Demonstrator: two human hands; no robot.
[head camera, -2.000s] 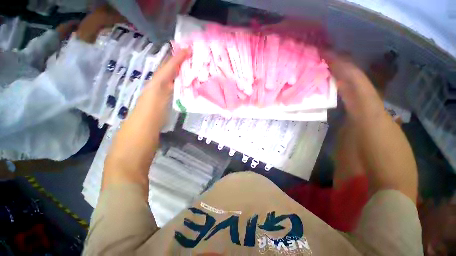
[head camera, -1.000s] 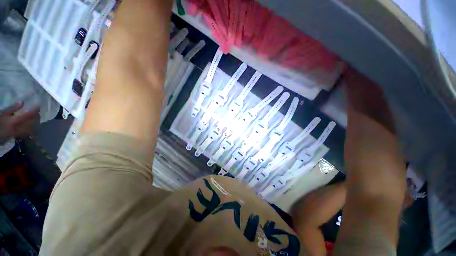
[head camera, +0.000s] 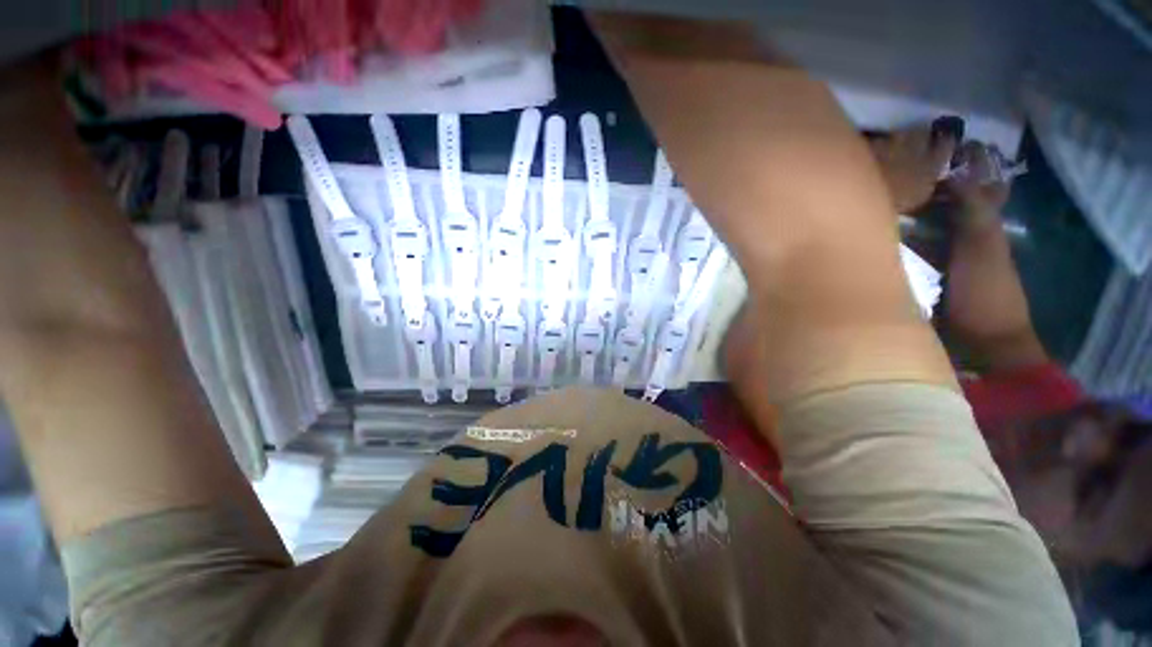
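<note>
A white tray (head camera: 505, 78) with pink straps (head camera: 240, 57) fanned over it is at the top left, cut off by the picture's top edge. Some strap ends hang over its near edge. My left forearm reaches up left of it and my right forearm reaches up right of it. Both hands are beyond the picture's top edge, so their hold cannot be seen. Nearer me, a pale tray (head camera: 369, 348) bears white watch-like straps (head camera: 408, 238) in two rows, washed out by glare in the middle.
Stacked white trays (head camera: 240, 316) stand left of the strap tray. More pale trays (head camera: 379, 474) lie close to my body. Another person's hands (head camera: 912, 167) are at the right, with a red sleeve (head camera: 1030, 405) below. Further pale trays (head camera: 1093, 171) are at the far right. A grey edge crosses the top right.
The pink-filled tray has moved away from my body and now sits at the picture's top left. My hands have left the picture at the top. The view has turned, and the strap tray shows squarely.
</note>
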